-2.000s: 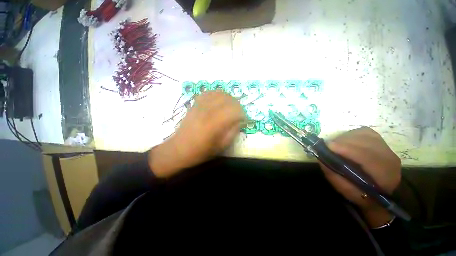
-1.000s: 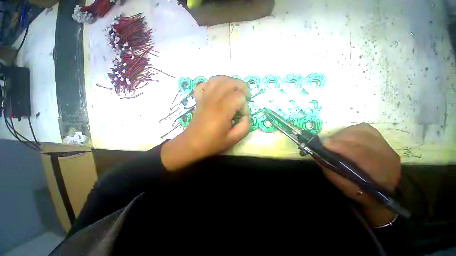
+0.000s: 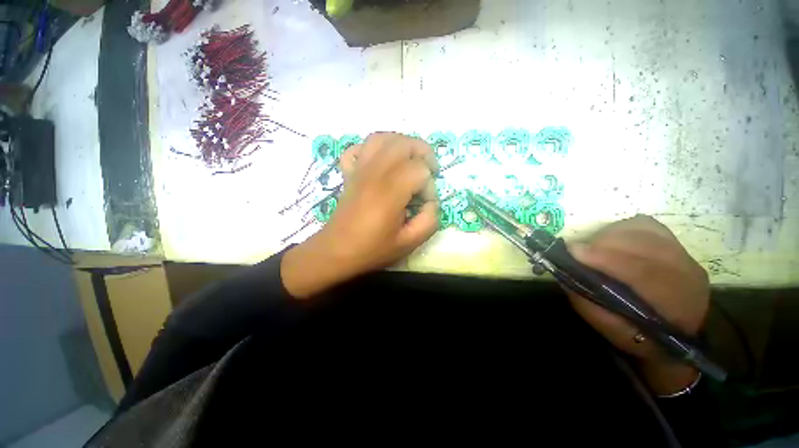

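Note:
The panel of round green circuit boards [image 3: 550, 143] lies flat in front of me, partly washed out by glare. My left hand [image 3: 385, 197] is over its left-middle part, fingers pinched together on a thin dark lead wire [image 3: 451, 164]; the grip point is mostly hidden. Several dark leads [image 3: 302, 199] stick out at the panel's left side. My right hand [image 3: 644, 284] is shut on the black soldering iron [image 3: 613, 302], right of the panel and below it. The iron's tip points up-left and is over the panel's middle, right of my left fingers.
A loose heap of red lead wires [image 3: 229, 96] lies left of the panel, with a tighter red bunch [image 3: 175, 17] beyond. A dark brown box [image 3: 407, 22] is at the back. A black box with cords [image 3: 35, 162] is at far left. A cardboard carton [image 3: 138, 319] stands below the bench edge.
My left hand has moved slightly up and right over the panel, then stayed nearly still. The iron's tip has shifted slightly and remains over the panel. The camera view has moved a little.

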